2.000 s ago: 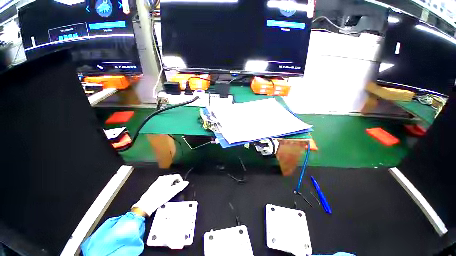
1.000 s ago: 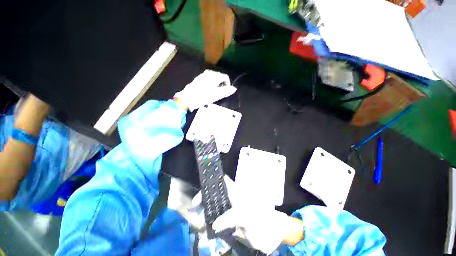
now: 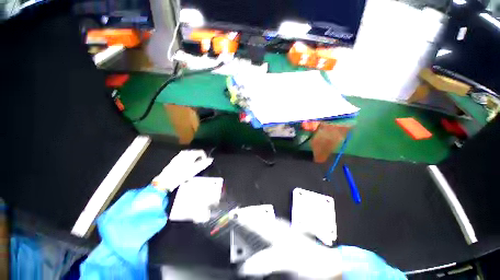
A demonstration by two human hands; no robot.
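Three flat white square units lie in a row on the black surface: the left unit (image 3: 195, 198), the middle unit (image 3: 239, 247), partly hidden by the remote and my right hand, and the right unit (image 3: 313, 214). My left hand (image 3: 185, 168), white-gloved, is at the far edge of the left unit, fingers bent by a thin black lead; whether it grips the lead is unclear. My right hand (image 3: 293, 254), gloved and blurred, holds a black remote control (image 3: 233, 227) over the left and middle units, its end pointing up and left.
A blue pen (image 3: 352, 185) and a thin blue cable (image 3: 338, 157) lie beyond the right unit. White edge strips (image 3: 112, 186) run along both sides. Behind, a green bench shelf (image 3: 203, 90) holds a clipboard with papers (image 3: 299, 95) and orange blocks (image 3: 311, 56) under monitors.
The view has tilted back up toward the monitors. My right hand with the remote, absent from the oldest frame, now reaches forward over the units. My left hand stays by the left unit's far edge.
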